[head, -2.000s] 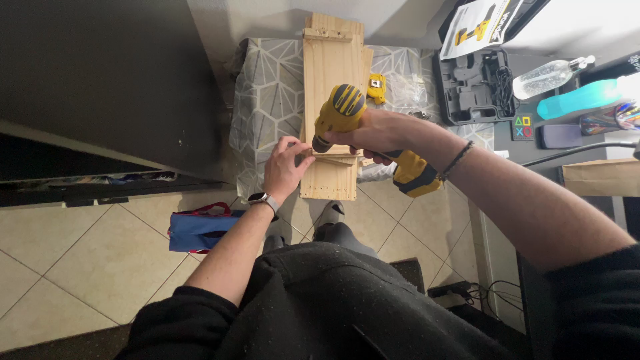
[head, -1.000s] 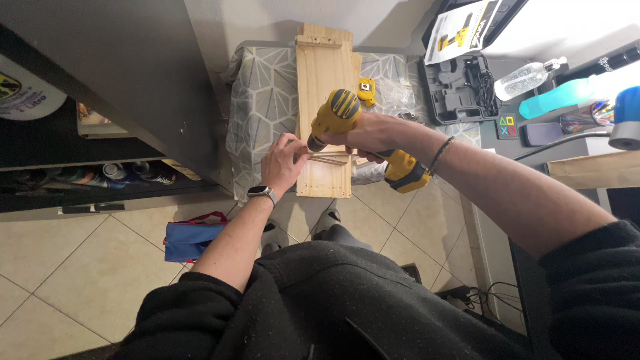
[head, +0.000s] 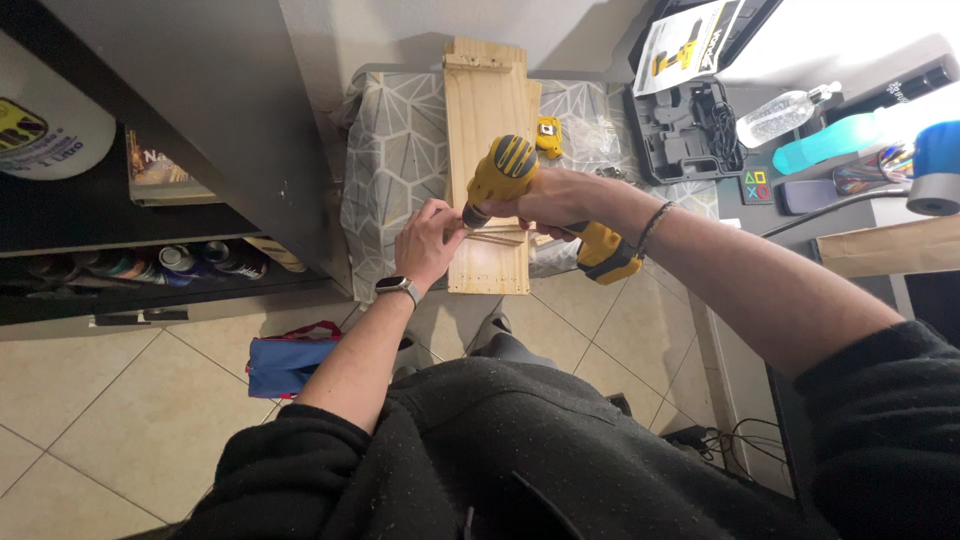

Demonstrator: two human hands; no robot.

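My right hand [head: 551, 199] grips a yellow and black cordless drill [head: 506, 165], its chuck pointing down at the left edge of a pine board [head: 487, 270]. Close to the chuck, my left hand [head: 429, 238] has its fingertips pinched at a thin wooden strip [head: 495, 238] lying across the board; what the fingers hold there is partly hidden. A short wooden cleat [head: 478, 63] crosses the board's far end. Small holes or screw marks dot the near end.
The board lies on a patterned cloth [head: 390, 150]. A yellow tape measure [head: 549, 137] and a clear plastic bag [head: 589, 141] are to its right. Beyond stand an open drill case [head: 660, 135] and bottles [head: 784, 116]. A dark shelf unit [head: 300, 150] rises at left.
Both hands and the drill stay at about the same place on the board. The view has shifted, showing more of the shelves at left than two seconds ago.
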